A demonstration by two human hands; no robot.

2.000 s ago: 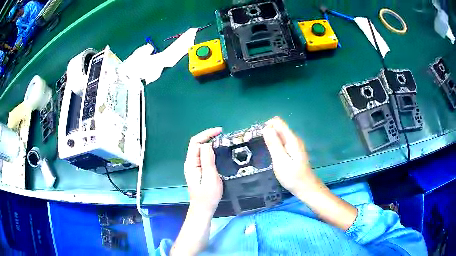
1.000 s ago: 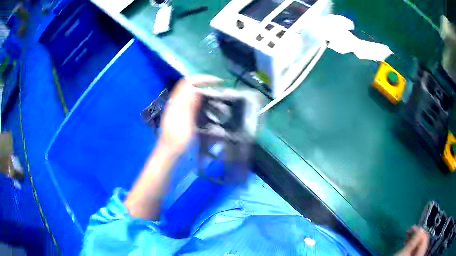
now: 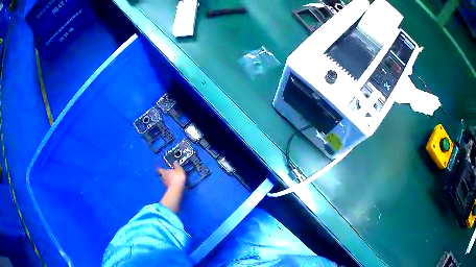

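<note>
My left hand (image 3: 175, 180) is low inside the large blue bin (image 3: 88, 156), small in view, with its fingers apart. Its fingertips meet the lower left edge of a black and grey housing (image 3: 180, 154), which lies on the bin's bottom with its round-holed section uppermost in view. A second housing (image 3: 149, 121) lies to its upper left. Several more housings stand or lie along the bin's bench side, one of them at the top (image 3: 167, 102). My right hand is not in view.
The green bench (image 3: 229, 88) runs diagonally beside the bin. On it are the white tape dispenser (image 3: 334, 78) with its cord, a crumpled clear film (image 3: 258, 61), a white object (image 3: 185, 18), a yellow button box (image 3: 440, 146) and the black fixture (image 3: 462, 180). A housing (image 3: 448, 261) is cut off bottom right.
The view has swung from the bench to the bin. The housing that my left hand carried over the bin's edge is no longer held up; the hand is down inside the bin. My right hand has left view.
</note>
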